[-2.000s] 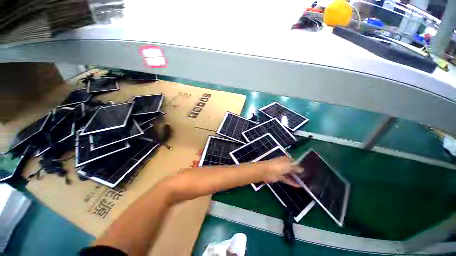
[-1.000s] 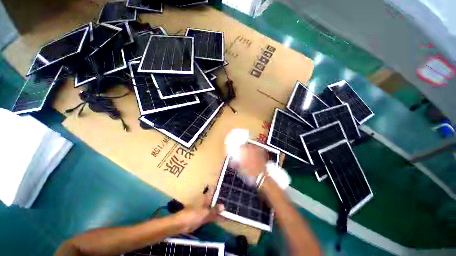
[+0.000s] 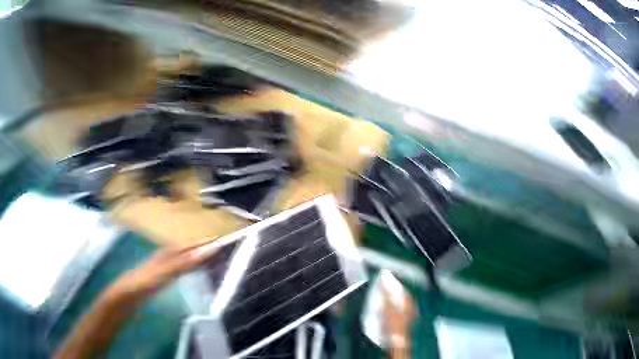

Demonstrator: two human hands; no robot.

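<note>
The frame is strongly blurred. A small solar panel [image 3: 294, 263], black with white lines and a pale edge, is raised and tilted close in front of me. My left hand [image 3: 168, 265] is at its upper left edge and grips it there. My right hand [image 3: 401, 319] is to the right of the panel, apart from it, and holds a crumpled white wiping cloth [image 3: 381, 308]. Its fingers are smeared by blur. Pale-edged parts of another panel [image 3: 203, 340] show at the bottom, below the held one.
A heap of panels [image 3: 203, 144] lies at left on a cardboard sheet [image 3: 333, 137]. A smaller panel group [image 3: 410, 207] lies at right. White sheets [image 3: 45, 245] are at left, another white sheet [image 3: 476, 340] at lower right. A white shelf [image 3: 476, 70] crosses above, with a black tray [image 3: 580, 144].
The held panel has come up nearer to the camera and tilted. My right hand with the cloth has moved off the panel face to the right. The view has swung and blurred.
</note>
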